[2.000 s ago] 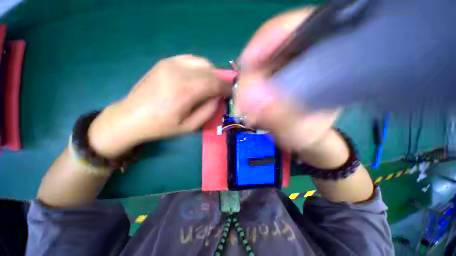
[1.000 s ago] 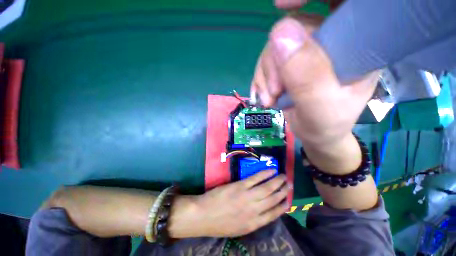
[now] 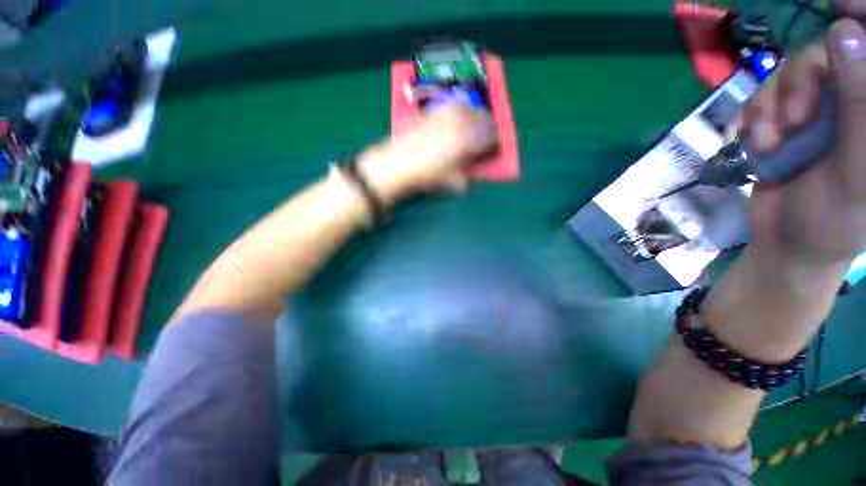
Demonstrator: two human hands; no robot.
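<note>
A device with a green circuit board (image 3: 451,65) in its black housing lies on a red foam sheet (image 3: 505,123), far out in front of me. Its blue battery pack (image 3: 465,98) shows only in part. My left hand (image 3: 451,144) is blurred, with curled fingers on the device's near end, hiding that part. My right hand (image 3: 807,161) is at the far right, shut around the dark grey electric screwdriver (image 3: 798,142), over the screw feeder. The driver tip is too blurred to place exactly.
The grey-white screw feeder (image 3: 655,214) stands at right. Several devices stand between upright red foam sheets (image 3: 119,271) at left. Another blue-black unit (image 3: 112,100) lies on white foam at upper left. A further unit (image 3: 755,43) and red foam are at upper right.
The view has shifted. A device under my left hand now lies much farther from my body. My right hand has moved with the screwdriver from the board to the feeder at right.
</note>
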